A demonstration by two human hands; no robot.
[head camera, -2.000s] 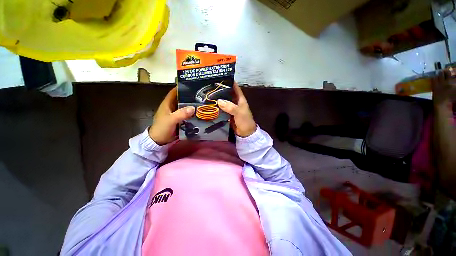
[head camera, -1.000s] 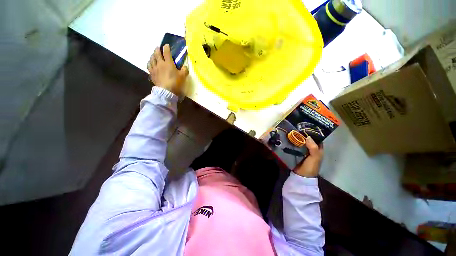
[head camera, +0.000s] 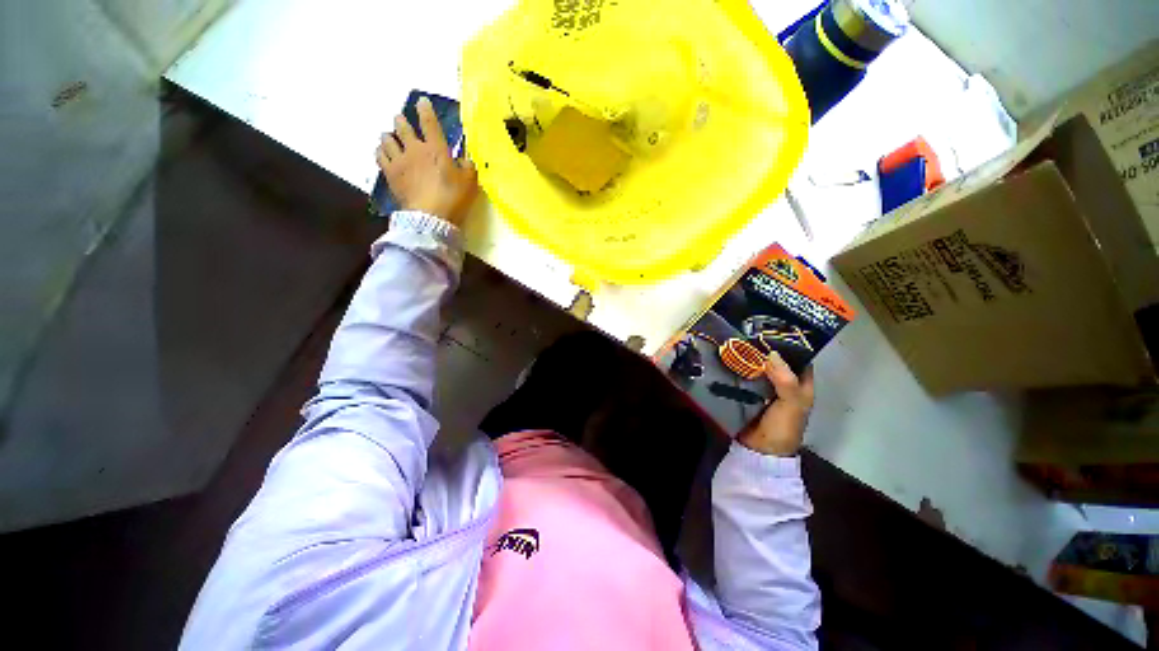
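The retail box point(head camera: 759, 341), black front with a coiled orange cord picture and orange top, is in my right hand point(head camera: 782, 404). My right thumb lies on its front; the other fingers are hidden behind it. The box is tilted over the bench's front edge. My left hand point(head camera: 430, 168) lies over a dark flat slab that looks like a phone point(head camera: 442, 112), at the bench edge left of the yellow bag. My fingers cover its middle, and its lower corner shows beside the hand at the edge.
The large yellow plastic bag point(head camera: 661, 216) stands between my hands. A dark bottle point(head camera: 833, 54) is behind it. A red and blue item point(head camera: 908, 174) lies beside the open brown carton point(head camera: 998, 274) at right. More retail boxes point(head camera: 1112, 566) show at lower right. The white bench point(head camera: 877, 426) has a chipped edge.
My view has swung left since the first frame. My left hand has left the retail box and gone to the slab, which has since shifted toward the bench edge. My right hand keeps the box.
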